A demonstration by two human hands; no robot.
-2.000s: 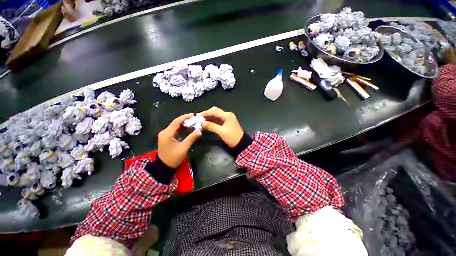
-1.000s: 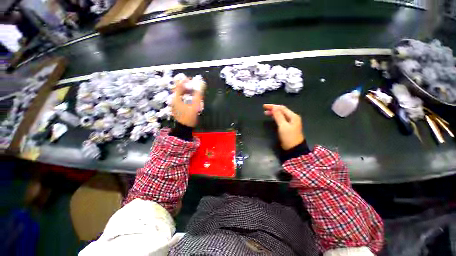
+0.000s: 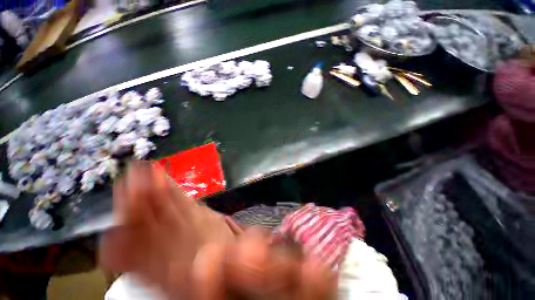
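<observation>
My left hand (image 3: 158, 228) and my right hand (image 3: 264, 269) are raised close to the camera at the bottom, large and blurred, and seem to overlap. I cannot tell if either holds anything. Behind them a large heap of knobbly white-grey pieces (image 3: 88, 140) lies on the dark green belt at the left. A smaller cluster of pieces (image 3: 226, 80) lies at the centre, near the pale strip. A glossy red pad (image 3: 196, 170) lies at the belt's near edge, partly covered by my left hand.
A squeeze bottle (image 3: 312, 83) lies right of the cluster. Wood-handled tools (image 3: 405, 82) and crumpled white tissue (image 3: 373, 68) lie beside it. Heaped basins (image 3: 399, 54) stand at the upper right. A lined crate (image 3: 446, 228) with pieces is at lower right. A person's red-checked sleeve (image 3: 516, 88) shows at right.
Both hands have come up from the belt towards the camera and together. The view has turned right again, bringing the crate and the other person's sleeve back in.
</observation>
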